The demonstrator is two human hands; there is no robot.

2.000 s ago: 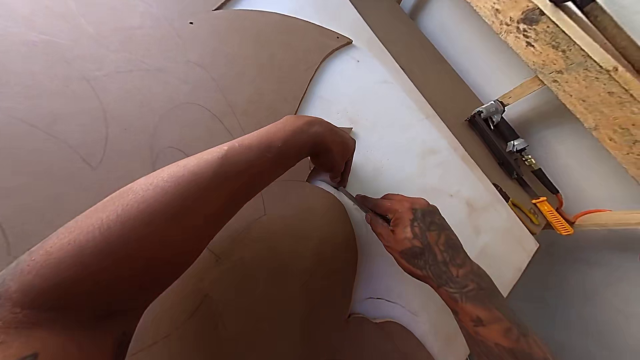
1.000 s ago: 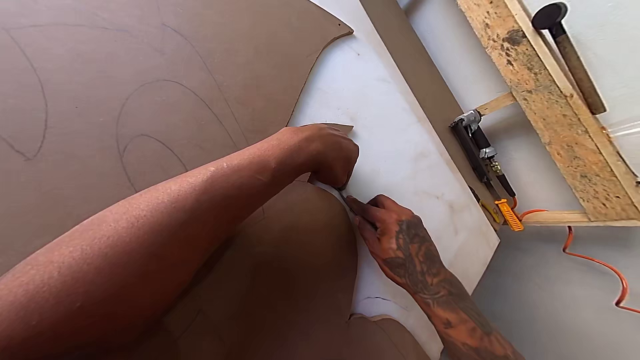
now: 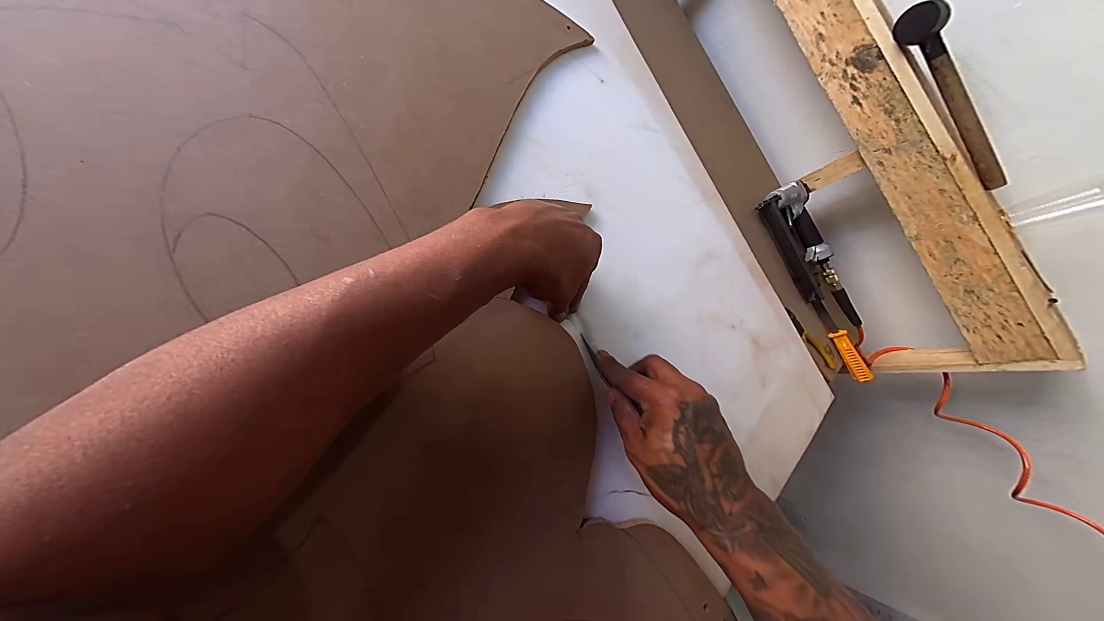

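A large thin brown sheet (image 3: pixel 388 95) with curved outlines drawn on it lies over a white sheet or panel (image 3: pixel 673 216). My left hand (image 3: pixel 561 254) is at the curved edge of the brown material, fingers curled downward; what they pinch is hidden. A pointed brown flap (image 3: pixel 569 206) sticks out behind its knuckles. Just below and right, my right hand (image 3: pixel 664 414) grips a knife (image 3: pixel 617 371), its slim blade pointing up-left toward my left fingertips, along the rounded edge of the lower brown part (image 3: pixel 509 405).
Beyond the panel's right edge lie a pneumatic stapler or nailer (image 3: pixel 798 237), an orange-handled tool (image 3: pixel 850 355) and a yellow-handled tool (image 3: pixel 815 345). An orange hose (image 3: pixel 1022 457) hangs there. A wooden frame (image 3: pixel 940 198) stands at right, with a mallet (image 3: pixel 957 103) beside it.
My right hand has drawn slightly away from my left, and more of the blade shows between them. My left hand remains by the same curved edge. The view has shifted somewhat.
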